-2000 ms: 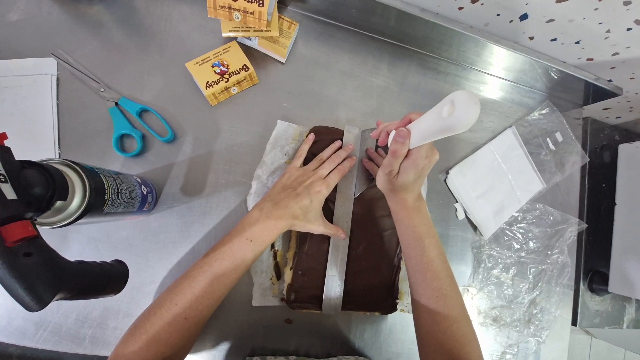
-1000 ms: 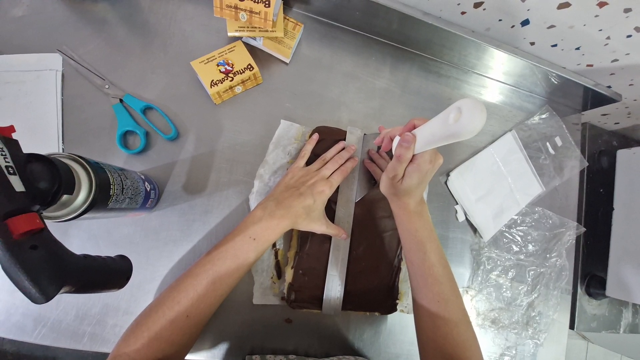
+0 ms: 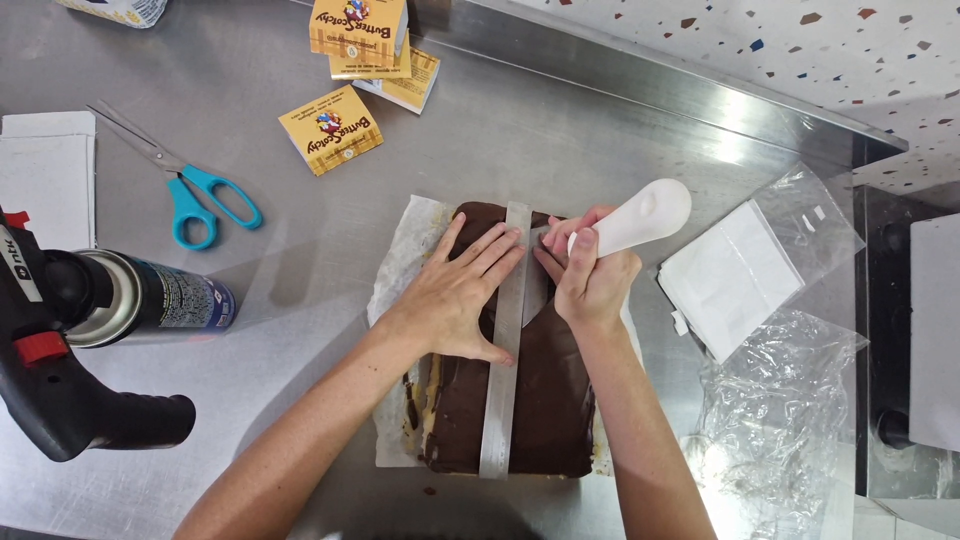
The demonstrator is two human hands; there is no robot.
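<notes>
A chocolate-coated slab (image 3: 555, 405) lies on white baking paper (image 3: 397, 255). Lengthwise across its top runs a metal ruler (image 3: 499, 420). My left hand (image 3: 457, 300) is spread flat, its fingertips and thumb pressing on the ruler and the slab. Just right of the ruler, my right hand (image 3: 596, 277) grips the white handle of a knife (image 3: 645, 214); its wide metal blade stands against the ruler's right edge, near the slab's far end. The blade's tip rests on or in the chocolate; how deep I cannot tell.
Teal-handled scissors (image 3: 196, 199) and a blowtorch on a gas can (image 3: 184, 300) are at left. Yellow printed packets (image 3: 334, 131) lie at the back. On the right are white paper sheets (image 3: 731, 281) and crumpled clear plastic wrap (image 3: 780, 390). A raised metal edge (image 3: 675, 105) borders the worktop.
</notes>
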